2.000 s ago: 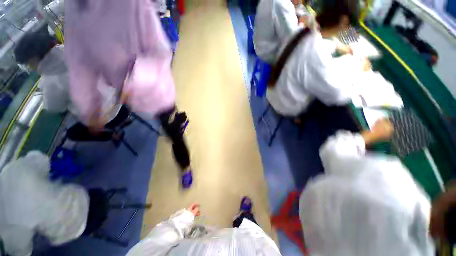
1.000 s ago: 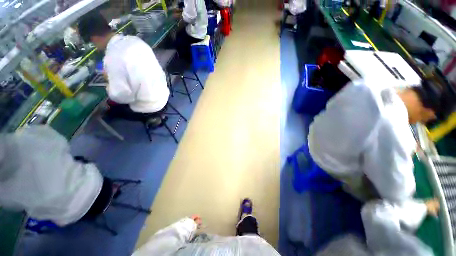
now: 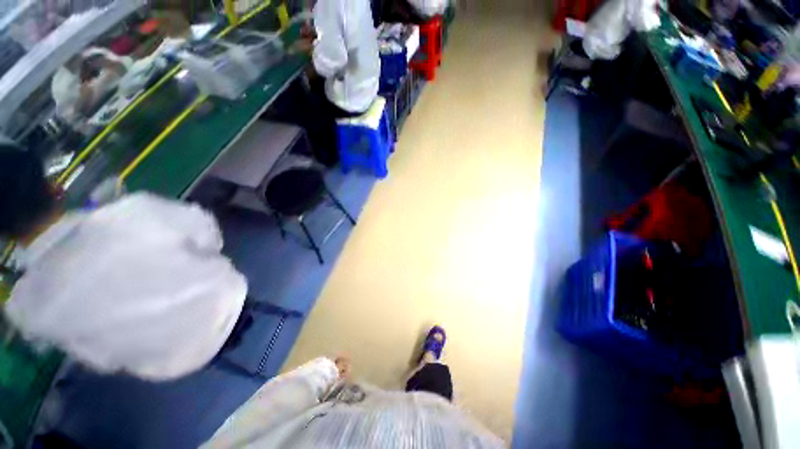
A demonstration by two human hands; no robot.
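Observation:
My left hand (image 3: 341, 366) shows small and blurred at the bottom, at the end of a white sleeve. Only its fingers show, and I cannot tell whether they hold anything. My right hand is not in view. The beige aisle floor (image 3: 430, 193) lies in front of me. My foot in a purple shoe (image 3: 434, 340) is on it, below a dark trouser leg.
A person in white (image 3: 127, 285) sits at the left bench (image 3: 167, 158). Beyond are a black stool (image 3: 295, 191), a blue stool (image 3: 364, 140) and another person (image 3: 346, 57). On the right are a blue crate (image 3: 586, 294) and the right bench (image 3: 715, 188).
The view has moved forward along the aisle. The blue stool and black stool on the left are nearer. The seated people on the right have left the view, and the blue crate is nearer.

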